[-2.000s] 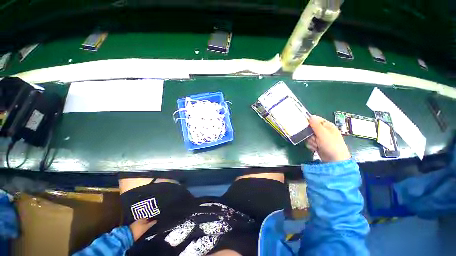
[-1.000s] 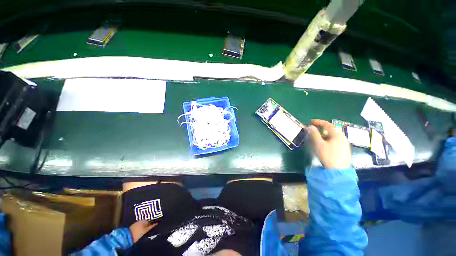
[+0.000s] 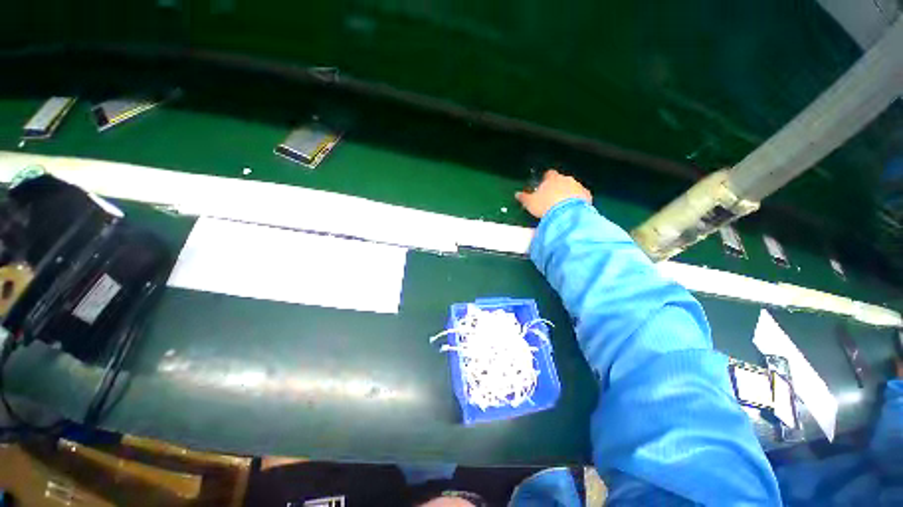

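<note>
My right hand is at the far end of my outstretched arm, over the green conveyor. A small dark thing, perhaps part of a phone body, shows at its fingertips; whether I grip it cannot be told. My left hand is not in view. The blue parts bin stands on the bench left of my sleeve, with a heap of thin white strips in it. Phone bodies lie at the right of the bench, partly behind my sleeve. The bench area under my forearm is hidden.
Phone bodies lie spaced along the conveyor. A taped post rises right of my hand. A white sheet and black unit are at left, another white sheet at right.
My right hand has moved from the phone on the bench forward to the conveyor. The view has shifted and tilted. My left hand and the phone in mid-bench no longer show.
</note>
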